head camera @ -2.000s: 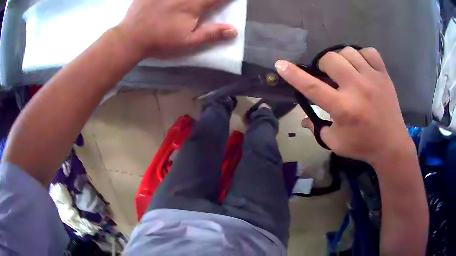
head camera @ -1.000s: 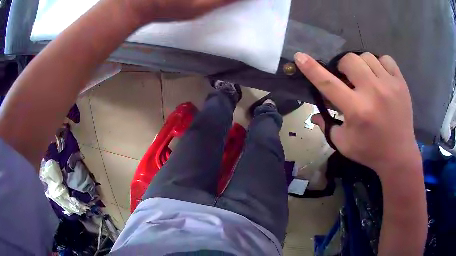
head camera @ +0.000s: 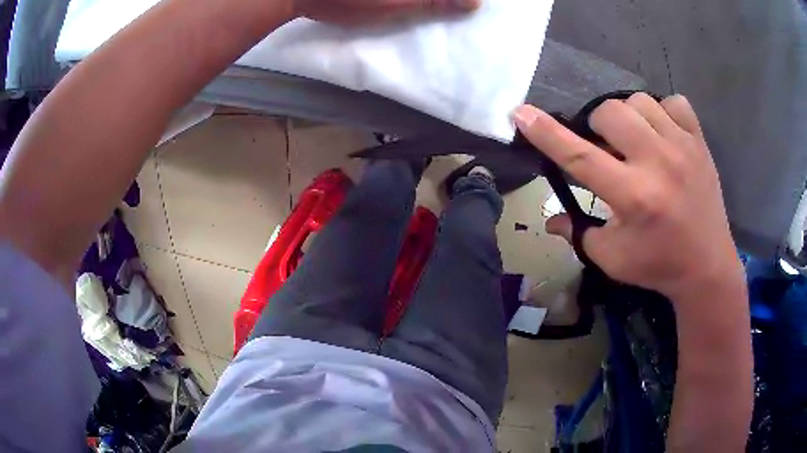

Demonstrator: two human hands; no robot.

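Observation:
A white interfacing sheet (head camera: 442,66) lies folded across the grey table, its right corner reaching the table's front edge. My left hand (head camera: 380,7) rests on the sheet at the top edge of the picture, partly cut off; its fingers point right. My right hand (head camera: 633,181) holds the black fabric shears (head camera: 573,208) by the looped handles, with the index finger stretched along them to the sheet's corner. One blade points left, past the table edge over the floor. The sheet's corner hides the pivot screw; whether the sheet is between the blades I cannot tell.
The grey table (head camera: 734,115) spans the top, with a sheer greyish strip (head camera: 588,75) on it. Below are my legs, a red plastic stool (head camera: 288,248), a heap of fabric scraps (head camera: 119,305) at left, and blue and black bags (head camera: 770,327) at right.
The sheet and my left hand have moved right, bringing the sheet's corner over the shears' pivot. My right hand with the shears has shifted slightly right.

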